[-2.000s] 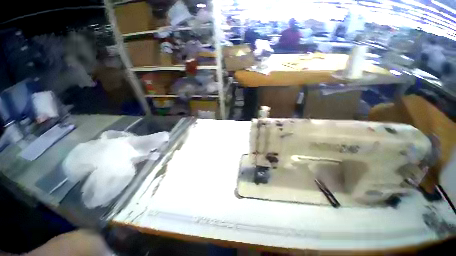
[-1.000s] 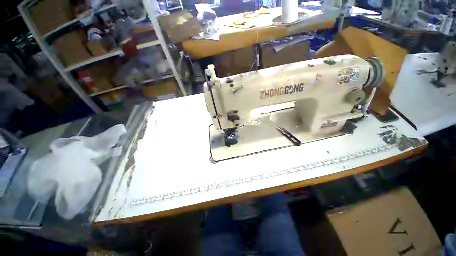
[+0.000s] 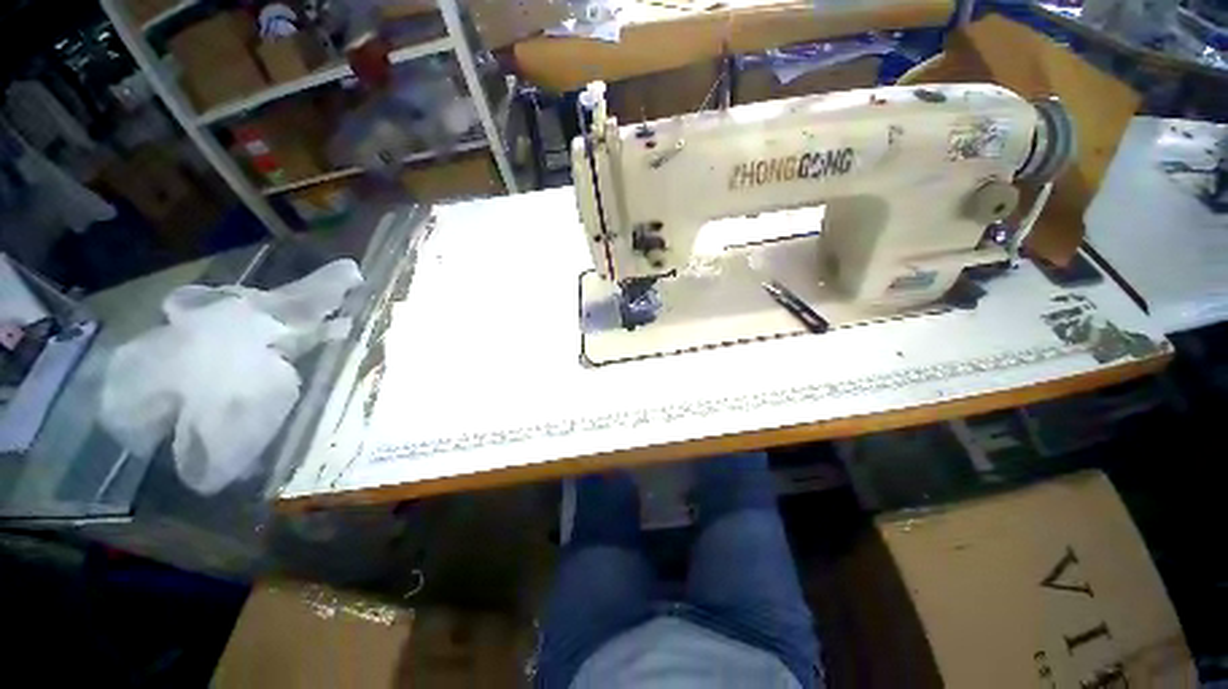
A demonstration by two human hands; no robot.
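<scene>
Neither of my hands is in the picture. The cream sewing machine [image 3: 875, 155] marked ZHONGGONG stands on the white sewing table [image 3: 471, 323] in front of me. Its dark presser foot cluster [image 3: 637, 303] is at the machine's left end, over the machine bed [image 3: 714, 316]. Black thread snips [image 3: 795, 306] lie on the bed under the arm. The handwheel [image 3: 1053, 140] is at the right end. A crumpled translucent white bundle [image 3: 222, 364] lies on the glass-topped side table at the left.
The printed ruler [image 3: 700, 404] runs along the table's brown front edge. My legs in jeans [image 3: 747, 552] are below it. A cardboard box [image 3: 1037, 579] stands at lower right, another [image 3: 310, 639] at lower left. Shelves [image 3: 296, 94] with boxes and a brown-edged table [image 3: 620, 57] are behind.
The view has tilted down and swung right, then slightly left, so my lap and the boxes now show. The blurred skin-coloured shape at the lower left edge is gone. The snips lie unmoved.
</scene>
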